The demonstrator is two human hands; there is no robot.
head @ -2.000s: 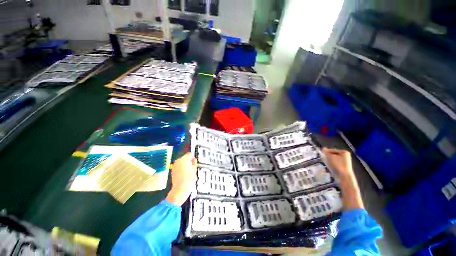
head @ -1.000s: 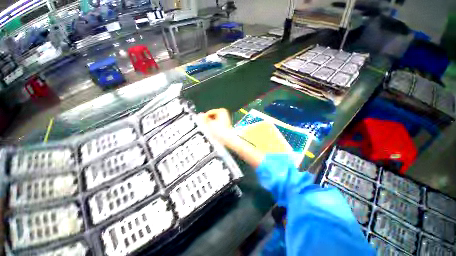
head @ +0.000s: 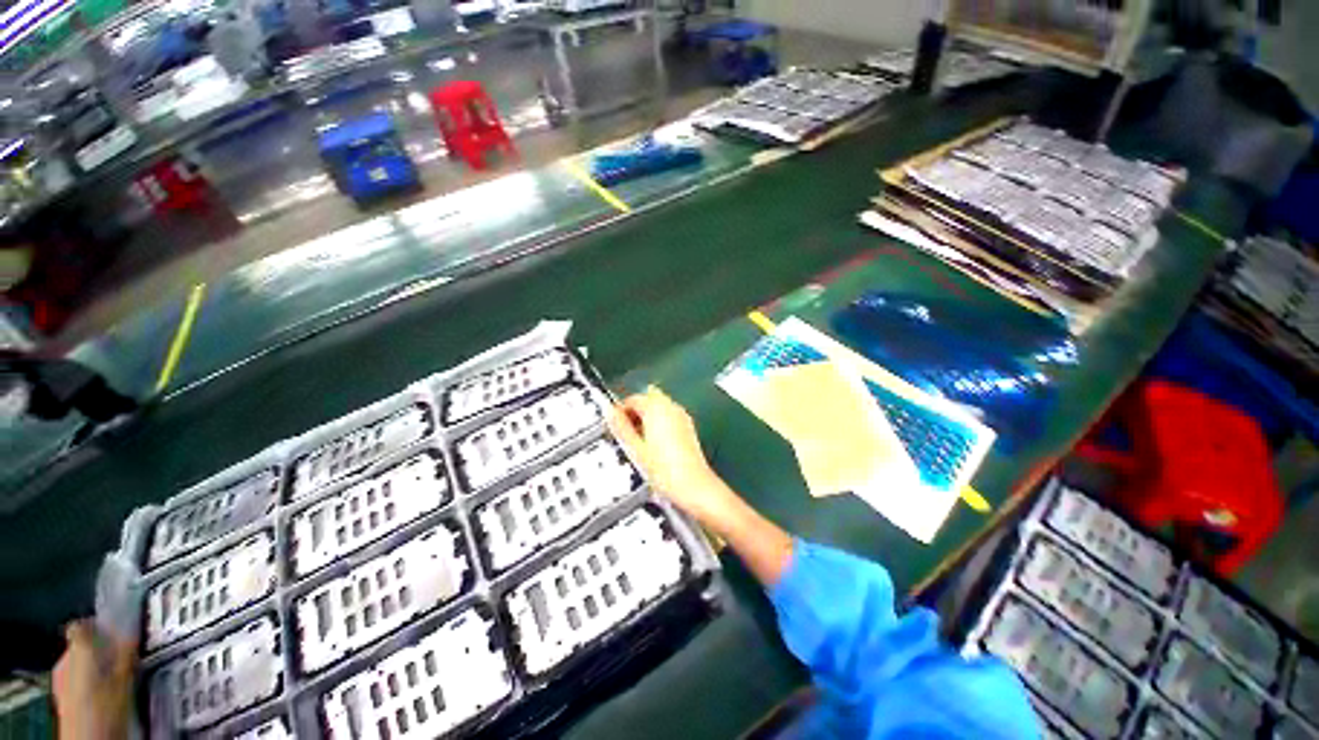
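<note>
A blister tray (head: 451,484) full of silver-grey slotted frames (head: 556,497) lies over the green bench at the lower left, its near edge cut off by the picture. My right hand (head: 663,441) holds its right edge near the far corner. My left hand (head: 96,685) is at its left edge, partly cut off at the picture's lower left. Whether the tray touches the bench cannot be told. Right of it a cream adhesive sheet (head: 832,427) lies on a blue-patterned sheet (head: 926,441).
Dark blue film (head: 955,351) lies behind the sheets. Stacked full trays (head: 1034,195) stand at the far right of the bench (head: 694,268). A lower full tray (head: 1099,586) and a red stool (head: 1193,470) are at the right. More trays (head: 793,109) lie beyond the conveyor.
The tray, held at both sides, has moved from the lower stack on the right to over the bench on the left. The view has turned left, and another full tray shows at the lower right.
</note>
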